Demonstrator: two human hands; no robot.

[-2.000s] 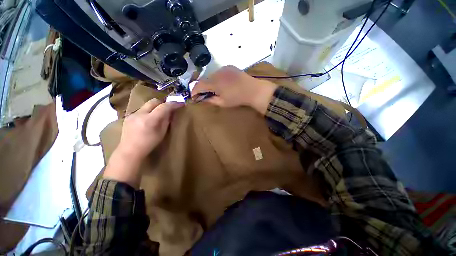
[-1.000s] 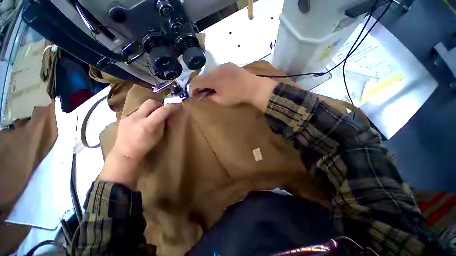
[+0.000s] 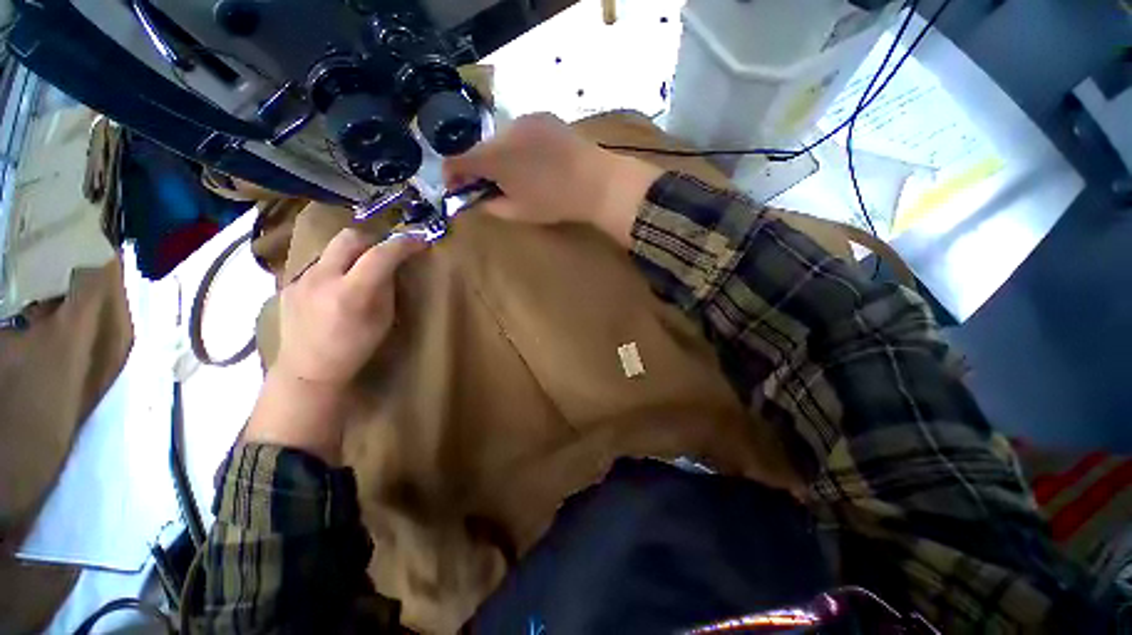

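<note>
The brown bag body lies across the machine bed and my lap, with a thin centre seam and a small pale patch on its face. My left hand pinches the bag's edge just left of the presser foot. My right hand is on the bag right of the foot, fingers curled around small dark-and-metal snips. The sewing machine head with dark round knobs stands above. The needle point is too small to make out.
Brown bag pieces lie at the left. A thin brown strap loop lies beside the bag. A dark cable crosses toward printed paper sheets at the right. A white machine part stands at the back.
Both hands have shifted slightly up and left in view, with the machine head also further left. My right hand has risen a little from the fabric, and the snips show more.
</note>
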